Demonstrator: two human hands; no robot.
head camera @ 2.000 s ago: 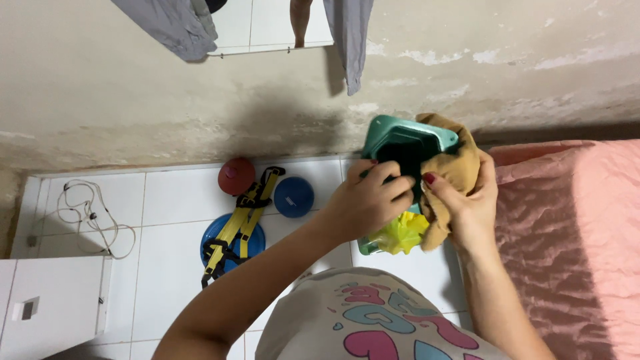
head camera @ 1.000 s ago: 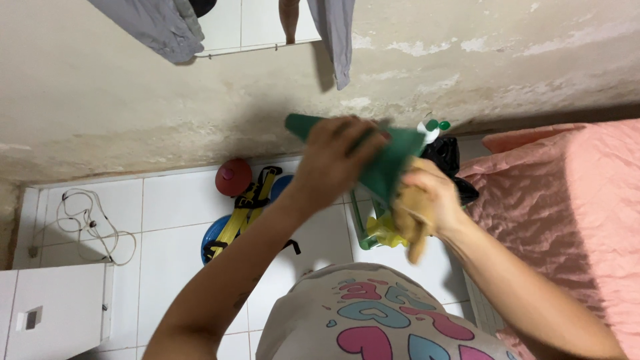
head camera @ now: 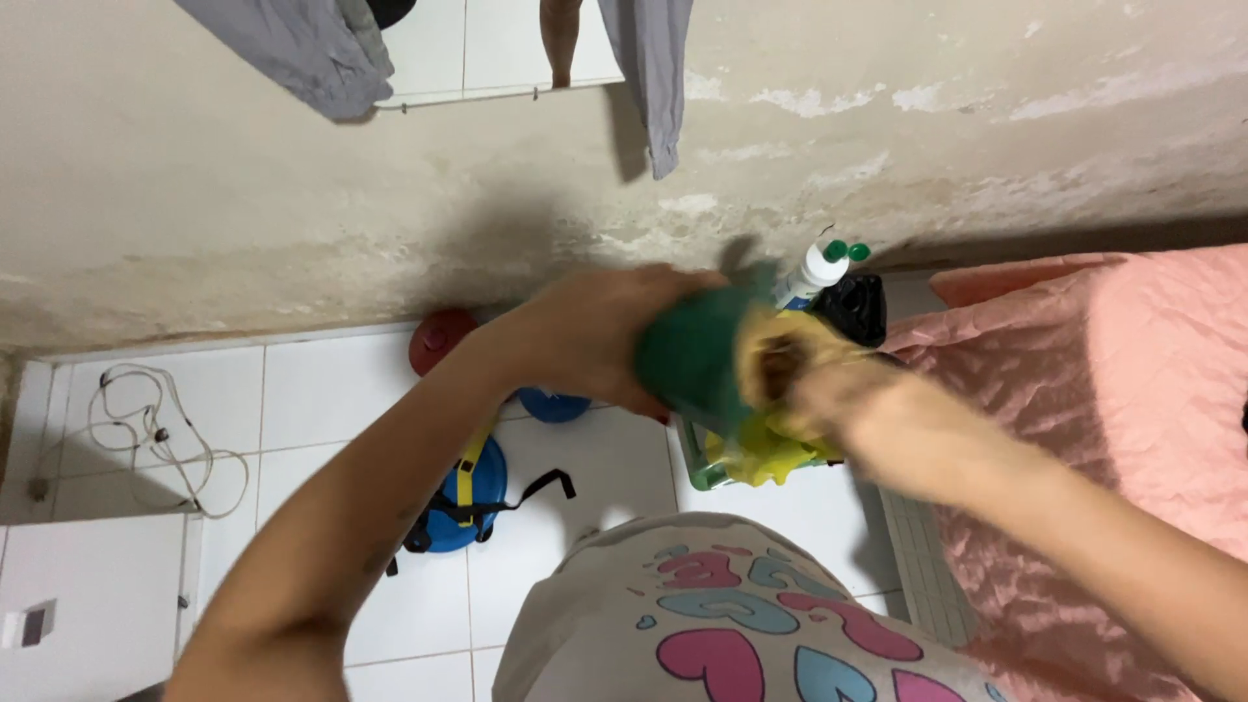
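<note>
A green plastic cone (head camera: 692, 356), blurred by motion, lies tilted between my hands. My left hand (head camera: 609, 336) is wrapped around its far side. At its right end my right hand (head camera: 843, 390) holds a tan cloth (head camera: 780, 356), bunched against the cone's base; the fingers are blurred. Below and behind them stands a green bin (head camera: 710, 473) with a bright yellow thing (head camera: 770, 456) in it, partly hidden by the cone and cloth.
A white bottle (head camera: 814, 273) and black plastic (head camera: 858, 307) are beyond my right hand. Red (head camera: 441, 339) and blue (head camera: 554, 405) round objects, yellow-black straps (head camera: 470, 478) and a cable (head camera: 161, 434) lie on the floor. Right is a pink bedspread (head camera: 1033, 409).
Two seconds ago my hands were over a green container with the cloth. A second ago the cone lay pointing left in my hands; now it is turned differently, with the cloth still at its base.
</note>
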